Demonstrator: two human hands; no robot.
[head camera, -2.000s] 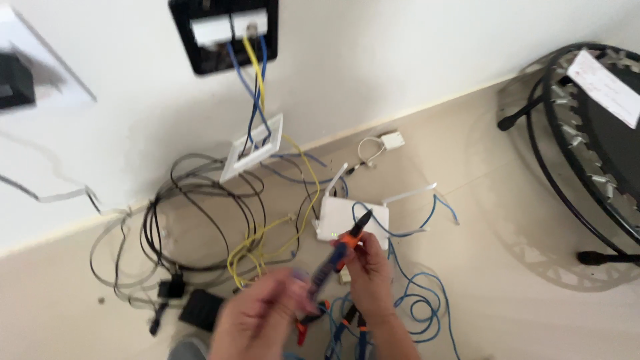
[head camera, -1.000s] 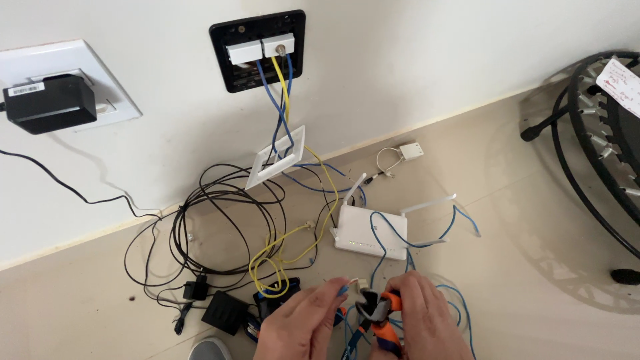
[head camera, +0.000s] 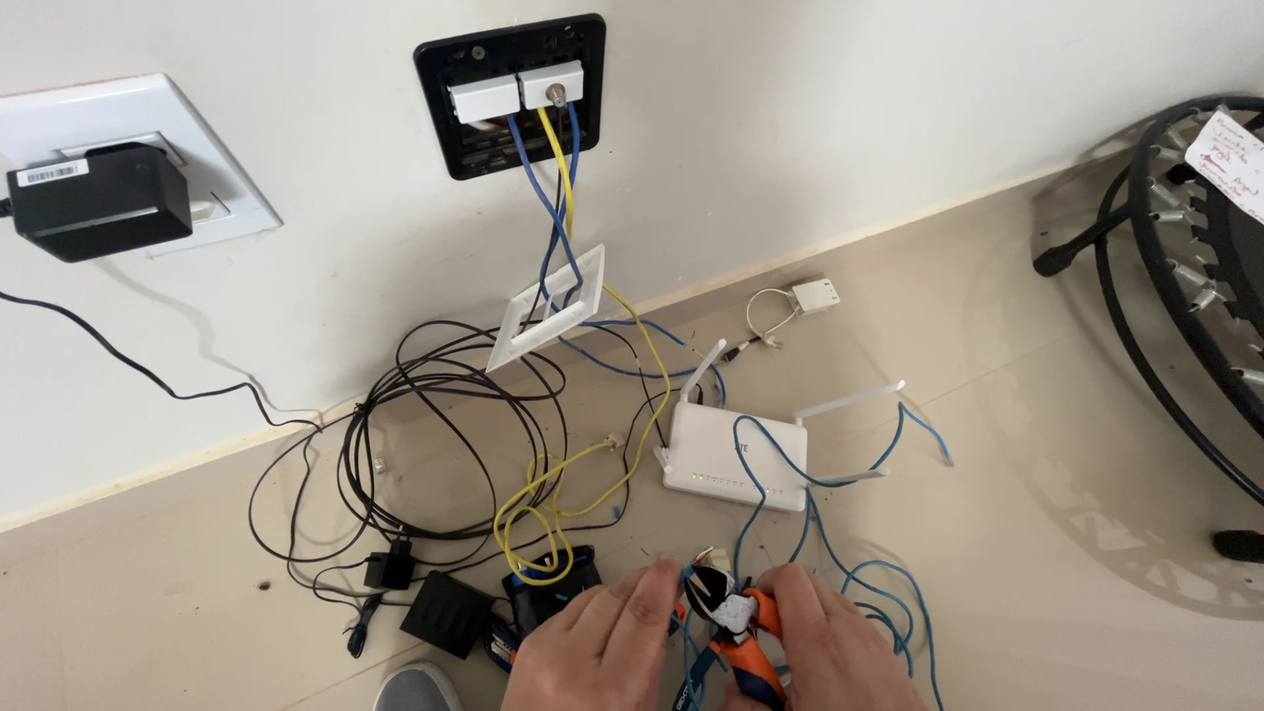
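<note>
My right hand (head camera: 839, 642) grips the orange and dark blue handles of diagonal cutting pliers (head camera: 726, 607), whose metal jaws point up and to the left. My left hand (head camera: 602, 642) pinches a blue network cable between thumb and fingers, right beside the jaws. A small cream-coloured connector piece (head camera: 713, 565) with thin wires shows just above the jaws; which hand steadies it is hidden. Beyond my hands a white router (head camera: 736, 454) lies on the floor with its antennas spread and some lights lit. Loops of blue cable (head camera: 894, 568) lie right of it.
A black wall box (head camera: 509, 148) has blue and yellow cables running through a loose white faceplate (head camera: 548, 311). Coiled black cable (head camera: 444, 523), a yellow cable (head camera: 504, 513), a black box (head camera: 444, 614) and a white adapter (head camera: 815, 296) lie on the floor. A mini trampoline (head camera: 1136, 247) stands right; a black power adapter (head camera: 104, 202) is plugged in left.
Two seconds ago an orange and dark blue tool was between my hands, farther from the cable work; since one second ago the pliers have stayed in my right hand beside the cable end.
</note>
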